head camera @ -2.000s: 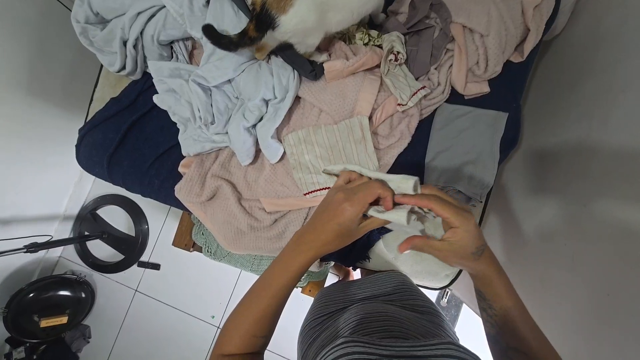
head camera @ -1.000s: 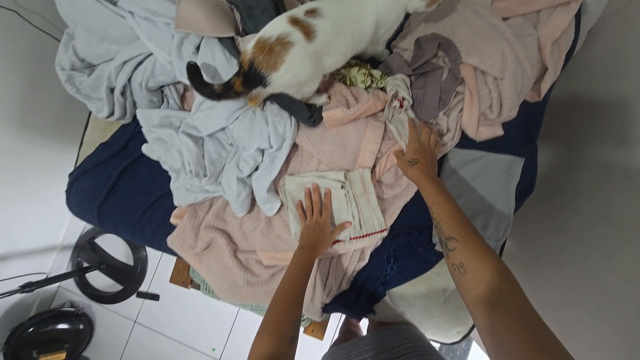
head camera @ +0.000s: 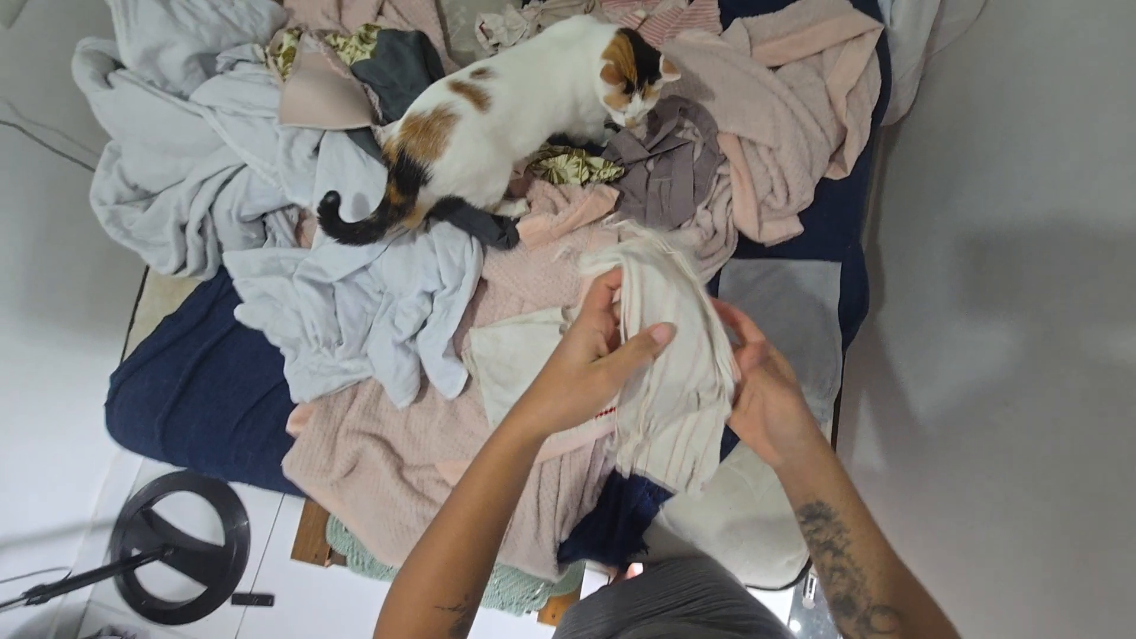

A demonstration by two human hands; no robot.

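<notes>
A cream striped cloth with a fringed edge (head camera: 679,390) hangs between my two hands, above the pile. My left hand (head camera: 590,355) pinches its left side, thumb in front. On its right edge are the fingers of my right hand (head camera: 763,382); their exact hold is partly hidden behind the cloth. Another cream cloth (head camera: 510,359), lying flat on the pink knitted blanket (head camera: 390,461), is partly covered by my left hand and wrist.
A calico cat (head camera: 506,106) stands on the heap. Pale blue fabric (head camera: 355,311) lies left, a mauve garment (head camera: 666,164) near the cat's head, and a folded grey cloth (head camera: 781,311) at the right. A round black stand base (head camera: 182,546) rests on the tiled floor.
The fringed cloth has come up from the pile into my hands. My left hand has left the flat cream cloth it was pressing on. The cat has turned its head down toward the mauve garment.
</notes>
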